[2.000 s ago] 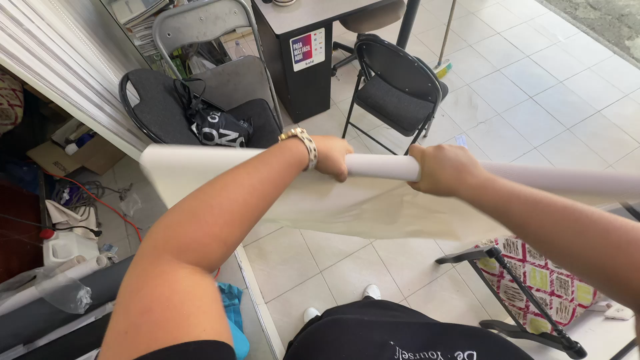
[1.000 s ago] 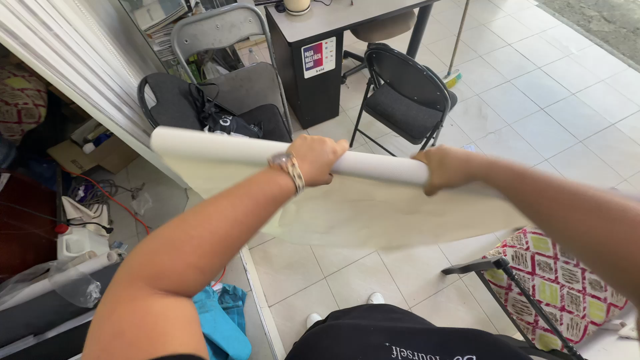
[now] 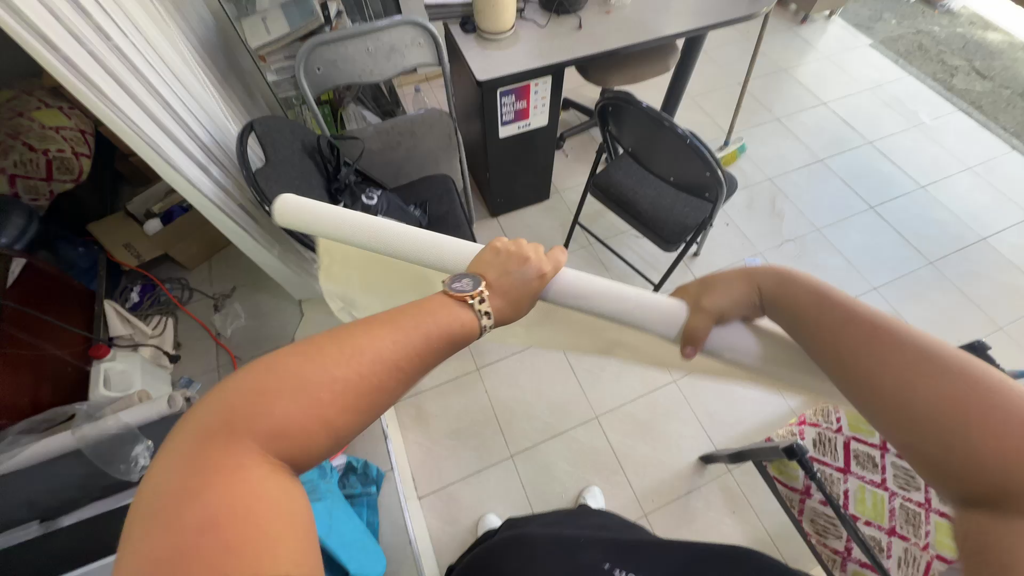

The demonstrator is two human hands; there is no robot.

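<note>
A long white roll of sheet material (image 3: 368,229) slants across the view, its left end higher than its right. My left hand (image 3: 520,280), with a watch on the wrist, grips the roll near its middle. Farther right, my right hand (image 3: 724,308) is closed around the same roll, slightly blurred. A loose cream-coloured flap (image 3: 384,280) hangs below the roll. The roll's right end is hidden behind my right forearm.
Ahead stand a black folding chair (image 3: 660,180), a grey folding chair (image 3: 376,60) and a desk (image 3: 592,36). A patterned cloth piece with a black metal frame (image 3: 872,472) is at lower right. Boxes, cables and a white jug (image 3: 120,376) lie left, beside a teal cloth (image 3: 344,512).
The roll has gone from nearly level to a clear slant, its right part lower. Both hands still hold it, and the right hand has moved lower relative to the left.
</note>
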